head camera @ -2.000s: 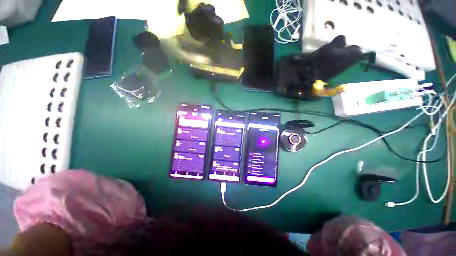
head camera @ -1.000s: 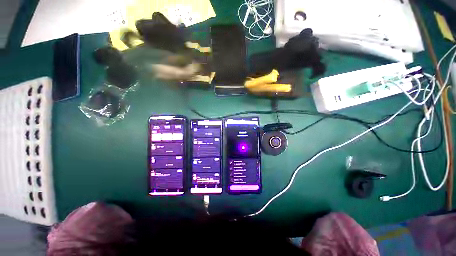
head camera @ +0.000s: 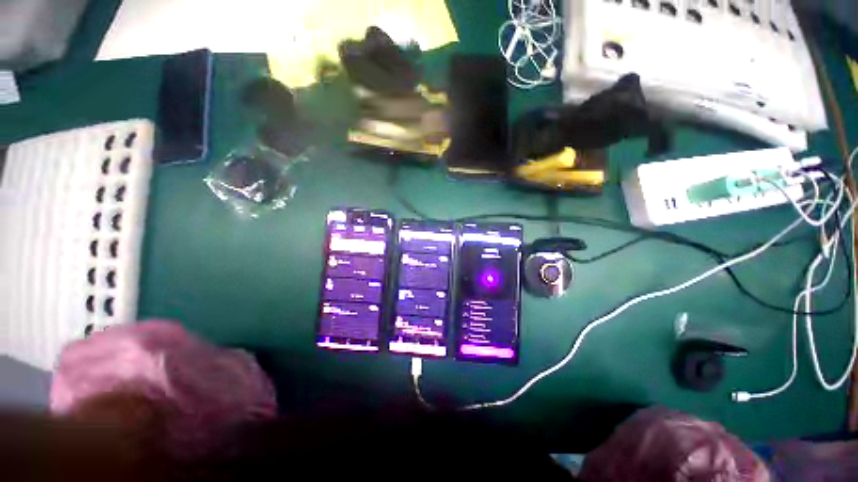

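Three phones stand side by side on the green mat, their screens lit purple: the left phone (head camera: 355, 282), the middle phone (head camera: 421, 290) and the right phone (head camera: 488, 294). A white cable (head camera: 611, 315) is plugged into the middle phone's bottom edge. A black disc with a ringed centre (head camera: 549, 273) lies just right of the phones. Neither of my hands can be seen. Only my pink sleeves show, one at the lower left (head camera: 165, 377) and one at the lower right (head camera: 673, 450), cut off by the bottom edge.
A white tray (head camera: 47, 235) is at the left edge, another (head camera: 696, 56) at the upper right. Bagged black discs (head camera: 252, 179), a dark phone (head camera: 183, 105), black fixtures with yellow edges (head camera: 400, 122), a power strip (head camera: 720, 186) and a spare black disc (head camera: 697, 365) surround the phones.
The whole view has shifted, so the bench items sit further right than one second ago. My sleeves stay low in the picture. No item has visibly changed place on the bench.
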